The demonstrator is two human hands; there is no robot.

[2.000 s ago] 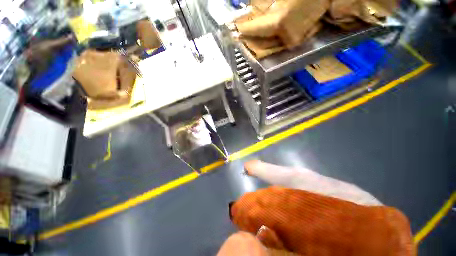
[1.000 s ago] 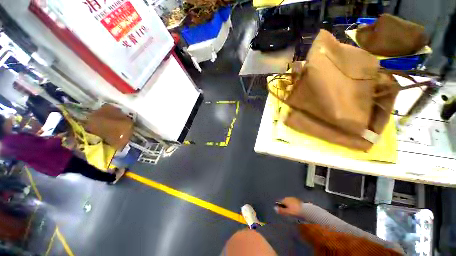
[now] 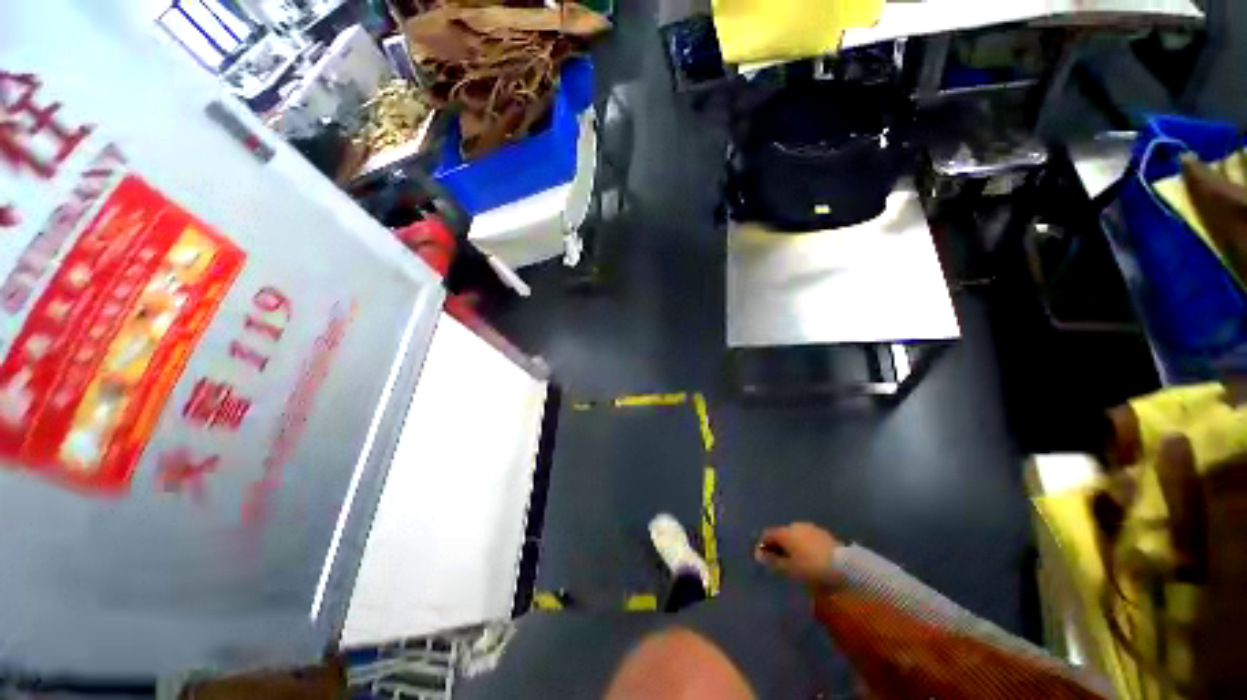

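Note:
My right hand [image 3: 800, 550] is low and right of centre, small and slightly blurred, at the end of a rust corduroy sleeve with a pale grey cuff. Its fingers are curled around a small dark thing [image 3: 773, 550] that shows at the fingertips; what it is cannot be told. The hand hangs over the grey floor and touches no table. My left hand is not in view. A skin-coloured blur at the bottom centre cannot be made out clearly.
A white cabinet [image 3: 451, 479] with red print stands close on the left. A white shoe [image 3: 673, 544] is inside a yellow-taped floor square. Ahead are a low table [image 3: 837, 287] with a black bag [image 3: 821, 171] and a blue bin [image 3: 527, 157] of brown pieces. Yellow material [image 3: 1176, 465] is at right.
The view has turned left and moved forward. The cabinet is much nearer, and the table with the tan bag and the person in purple have left the view. The right hand stays low.

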